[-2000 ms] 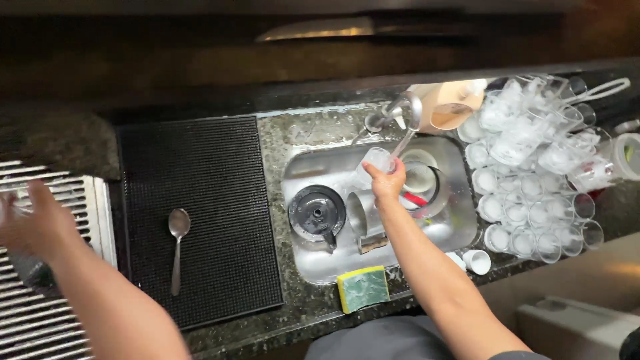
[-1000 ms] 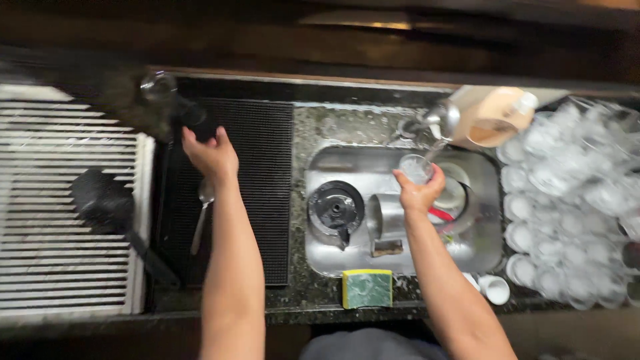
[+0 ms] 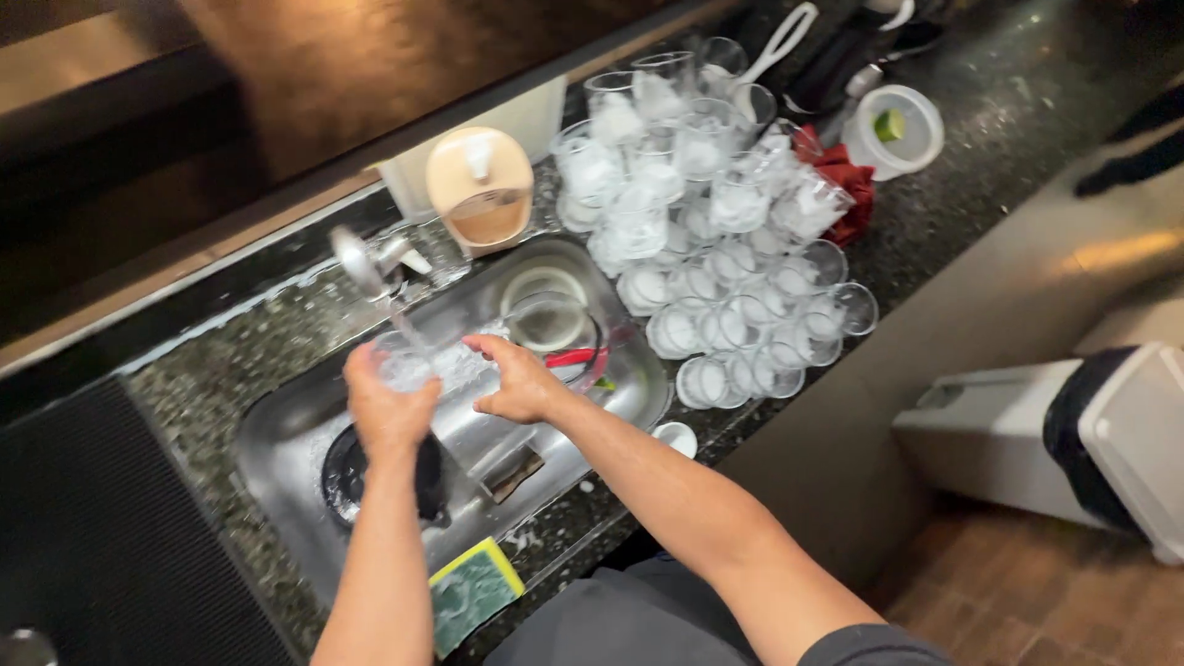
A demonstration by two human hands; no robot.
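My left hand [image 3: 393, 402] grips a clear glass [image 3: 404, 359] under the stream from the faucet [image 3: 363, 262], over the steel sink [image 3: 287, 453]. Just right of it, my right hand [image 3: 520, 379] is open, fingers apart, with water splashing between the two hands. Below my left hand a black round lid [image 3: 347, 476] lies in the sink, partly hidden by my forearm. A clear round container [image 3: 548, 310] and a red-handled item [image 3: 572, 357] are at the sink's right end. On the front edge rests a yellow and green sponge [image 3: 474, 592].
Many clear glasses [image 3: 731, 277] crowd the counter right of the sink, some stacked. A soap dispenser [image 3: 481, 190] stands behind the sink. A red cloth [image 3: 846, 190] and a plastic tub with a lime piece [image 3: 894, 134] lie farther right. A black ribbed mat [image 3: 120, 527] covers the left side.
My left hand has come from over the black mat to the faucet and now holds a glass. My right hand, which held a glass there, is now open beside it. The view has turned.
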